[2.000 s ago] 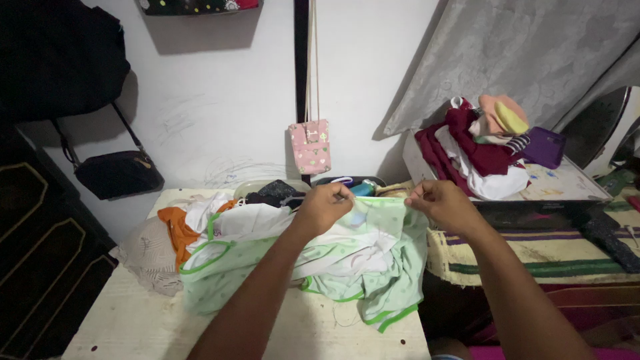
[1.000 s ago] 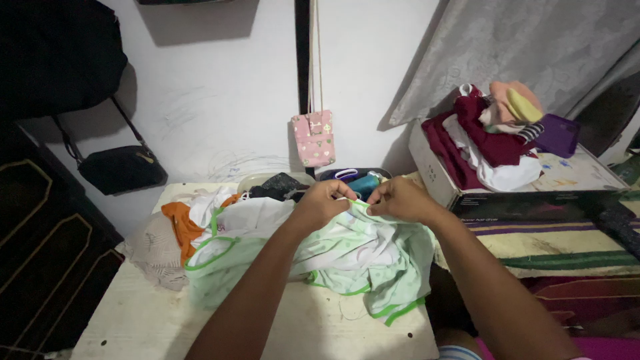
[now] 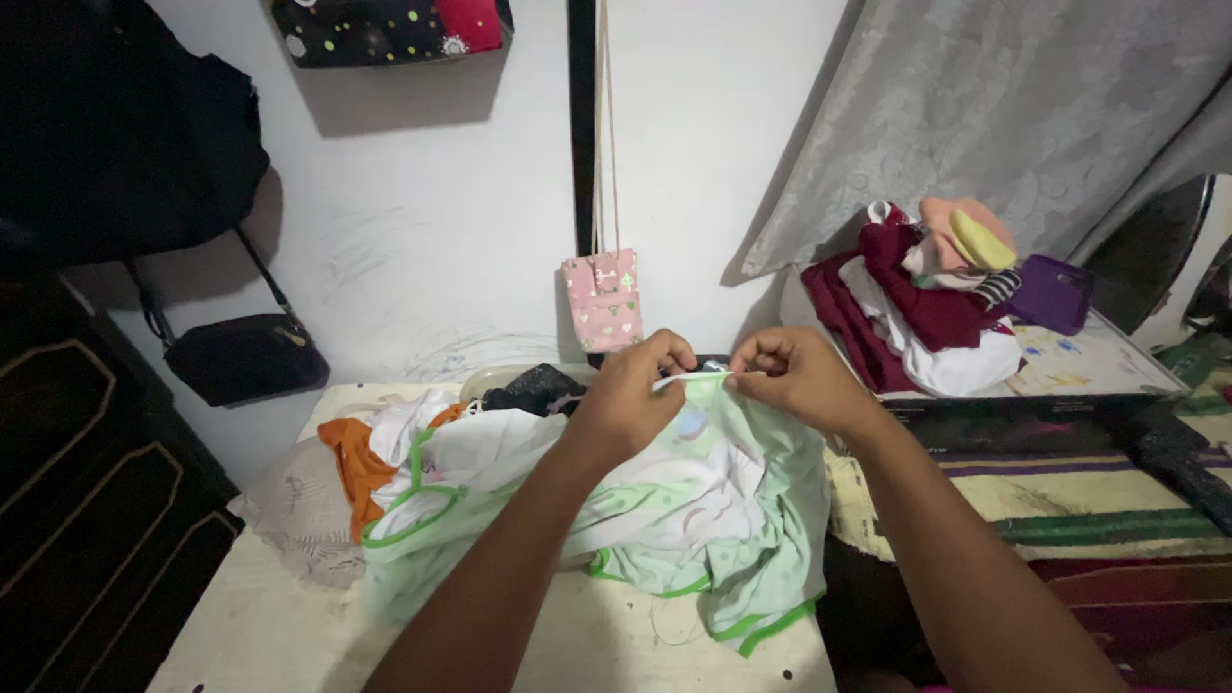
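A pale green and white garment (image 3: 712,481) with bright green trim is spread over a cream wooden tabletop (image 3: 289,616). My left hand (image 3: 640,390) pinches its raised upper edge, and my right hand (image 3: 794,375) pinches the same edge a short way to the right. Between the two hands the edge is stretched nearly straight. The garment's lower part lies in loose folds on the tabletop. To its left are an orange cloth (image 3: 356,472), a white cloth (image 3: 409,428) and a sheer beige fabric (image 3: 303,510). Dark lacy cloth (image 3: 534,390) lies behind it.
A box (image 3: 1088,366) at right carries maroon garments (image 3: 929,289), white cloth and a purple phone case (image 3: 1054,294). A pink pouch (image 3: 604,298) hangs by a cord on the wall. A black handbag (image 3: 245,356) hangs at left. Striped fabric (image 3: 1059,481) lies under the box.
My hands were apart along the garment's edge two seconds ago, came close together one second ago, and are now somewhat apart again. Both keep hold of the green-trimmed edge.
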